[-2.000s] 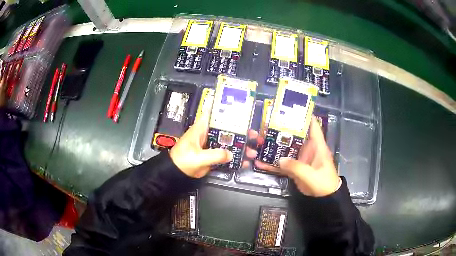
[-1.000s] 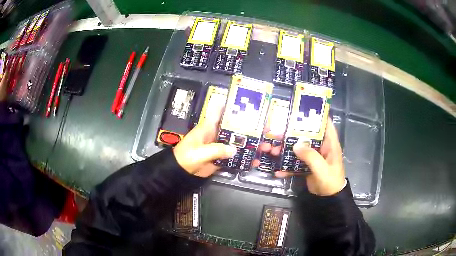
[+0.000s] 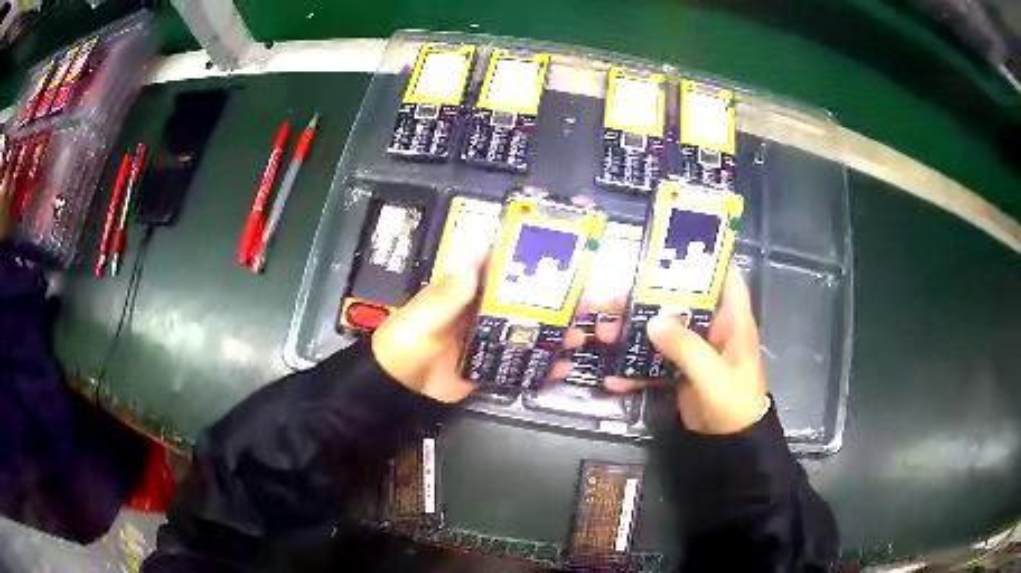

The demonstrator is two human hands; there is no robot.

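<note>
My left hand (image 3: 428,338) holds a keypad phone (image 3: 531,293) with a yellow frame and a lit blue-and-white screen. My right hand (image 3: 722,356) holds a second such phone (image 3: 681,266), its thumb on the upper keys. Both phones are upright side by side above the clear blister tray (image 3: 797,266). Several yellow-framed phones stand in the tray's back row, one of them at the far left (image 3: 433,101). More phones lie partly hidden behind my hands. A black phone back (image 3: 386,260) with a red oval lies face down in the front left pocket.
Two batteries lie at the near bench edge, one left (image 3: 415,481) and one right (image 3: 606,509). Red pens (image 3: 267,190) lie left of the tray. A black handset (image 3: 179,157) with a cable lies further left. Another person's dark sleeve (image 3: 56,392) and a filled tray (image 3: 67,134) are at the left.
Both held phones have moved a little to the right and slightly down since two seconds ago. My right thumb has moved up the keys. My left thumb has left the front of its phone.
</note>
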